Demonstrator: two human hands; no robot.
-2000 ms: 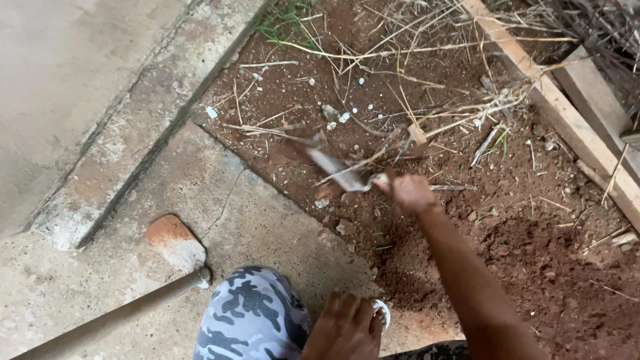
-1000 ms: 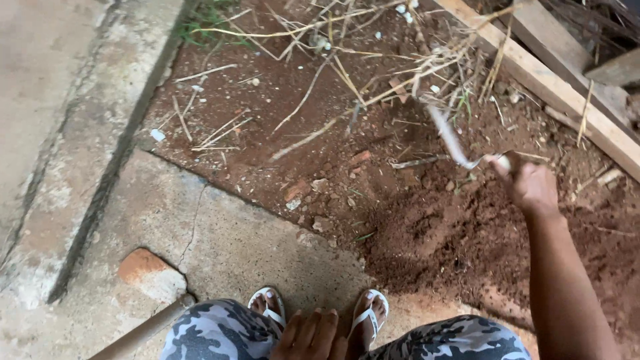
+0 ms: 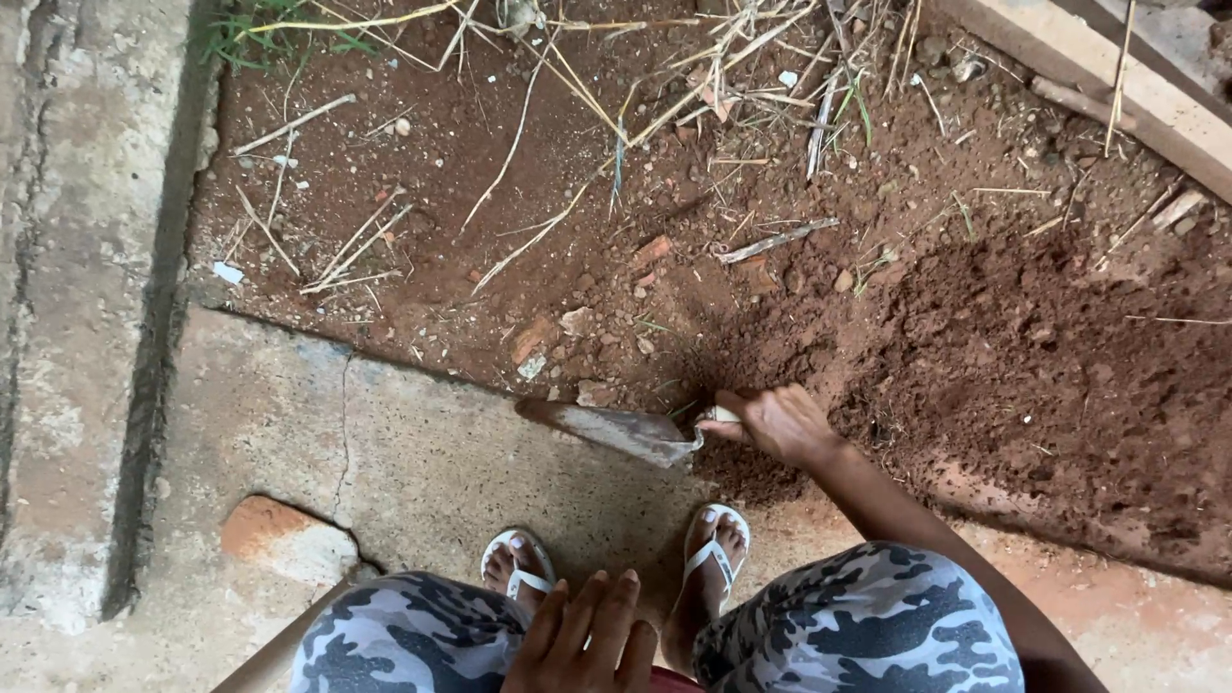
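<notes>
My right hand (image 3: pixel 778 423) grips the pale handle of a pointed masonry trowel (image 3: pixel 616 431). The trowel's soil-smeared metal blade points left along the edge of the concrete slab (image 3: pixel 423 452), where it meets the reddish-brown soil (image 3: pixel 597 231). Loose, darker soil (image 3: pixel 1059 366) lies to the right of this hand. My left hand (image 3: pixel 587 640) is at the bottom, between my knees, fingers extended and nothing seen in it; its palm is hidden.
A hoe with a soil-stained blade (image 3: pixel 289 541) lies at lower left, its handle partly behind my knee. A raised concrete curb (image 3: pixel 96 289) runs along the left. Dry stalks (image 3: pixel 626 135) and brick bits (image 3: pixel 653 252) litter the soil. Wooden boards (image 3: pixel 1107 82) lie at upper right.
My right hand has brought the trowel from over the soil near the dry stalks back toward my feet, to the slab's edge. The left hand stays low by my knees.
</notes>
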